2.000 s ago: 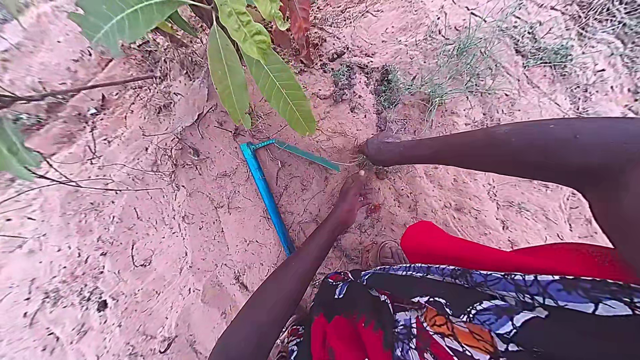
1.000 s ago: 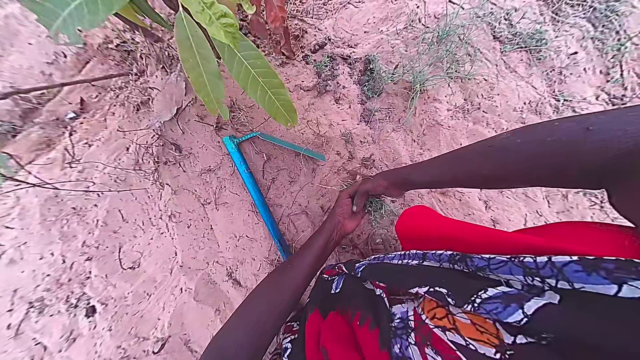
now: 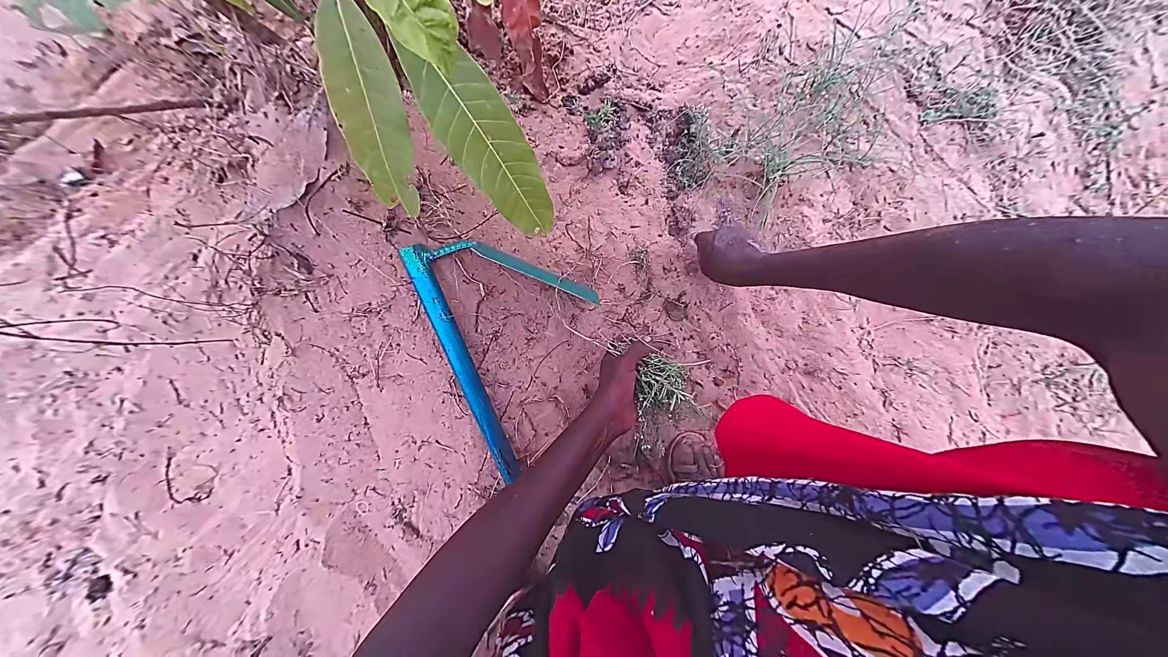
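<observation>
My left hand is closed around a small bunch of green weeds, whose leaves hang out on its right side. My right hand is low over the sandy soil, up and to the right of the left one; its fingers are bent and partly hidden, so whether it grips anything is unclear. A blue-painted metal hoe with a thin angled blade lies on the ground left of both hands, its blade end pointing toward them. The lower end of its handle passes behind my left forearm.
Broad green leaves of a young plant hang at the top. Grass tufts grow at the upper right, and dry twigs lie at the left. My sandalled foot shows beside the red cloth and patterned cloth.
One second ago my hands were together; now they are apart, the right one having moved up and away over the soil. The weeds show in my left hand. The hoe has stayed on the ground.
</observation>
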